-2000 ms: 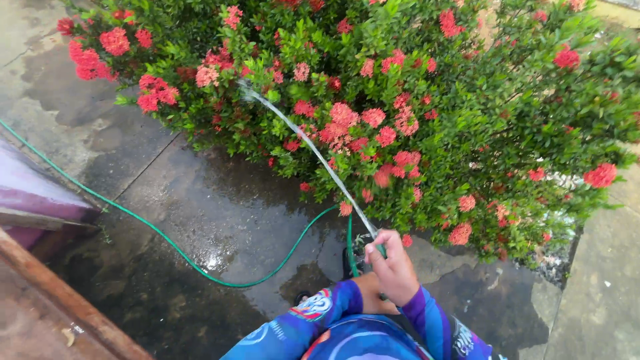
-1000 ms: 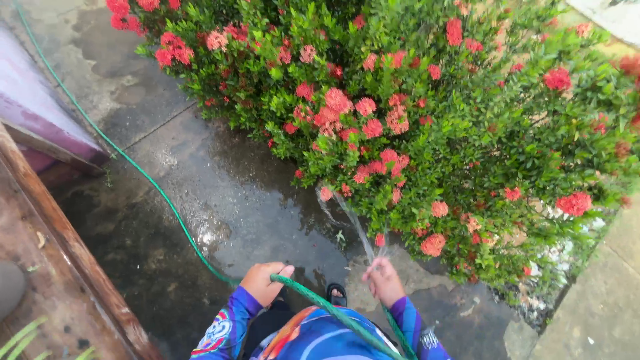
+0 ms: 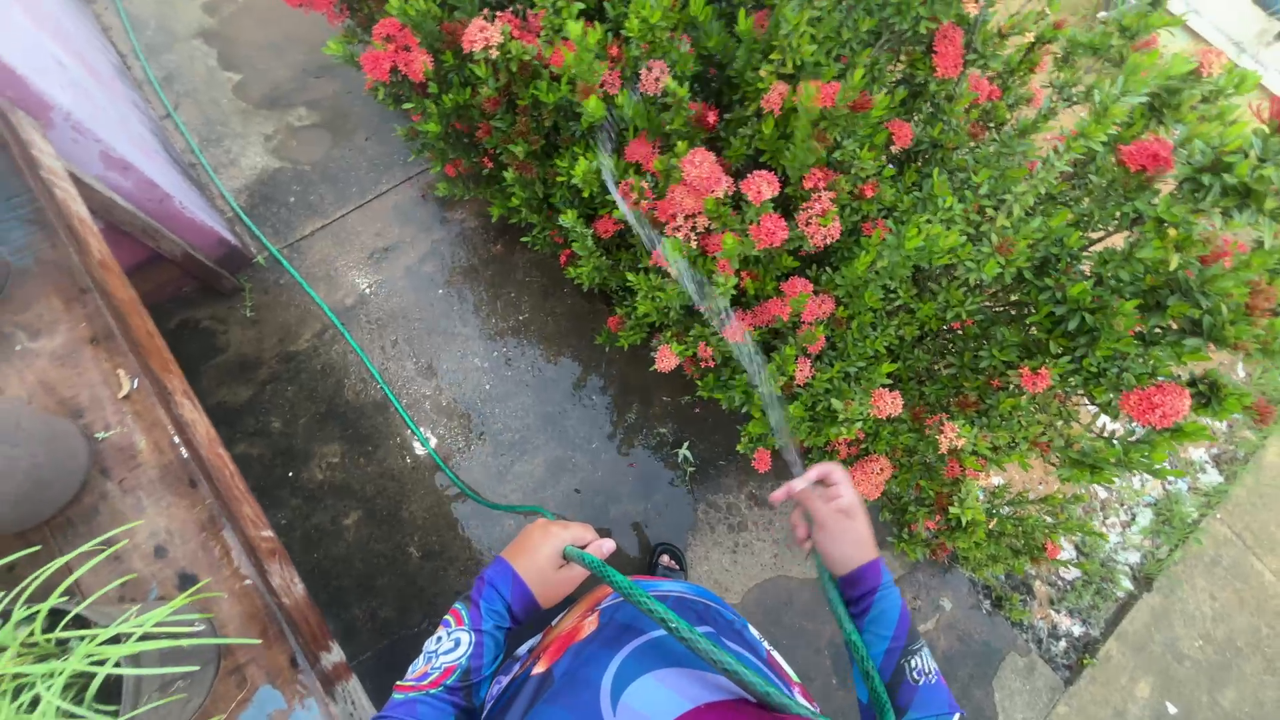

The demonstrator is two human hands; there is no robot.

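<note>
My left hand point(image 3: 556, 562), in front of my belly, is closed around a green garden hose point(image 3: 680, 628). From there the hose runs away over the wet ground at the upper left, and its other side loops low across my shirt. My right hand point(image 3: 832, 518) grips the hose near its end, which the fingers hide. A stream of water point(image 3: 715, 305) shoots from that hand up and leftward onto a leafy bush with red flower clusters point(image 3: 770, 230).
Wet concrete paving point(image 3: 500, 340) lies between the bush and a wooden ledge point(image 3: 200, 430) at left. A potted plant with long narrow leaves point(image 3: 90, 630) stands there, below a purple-painted wall point(image 3: 110, 120). My sandalled foot point(image 3: 667, 560) shows beneath me. Pebbly ground point(image 3: 1130, 510) borders the bush.
Two seconds ago only my right hand showed; my left hand then came into view holding the hose. The water stream, short and low one second ago, now reaches farther into the bush.
</note>
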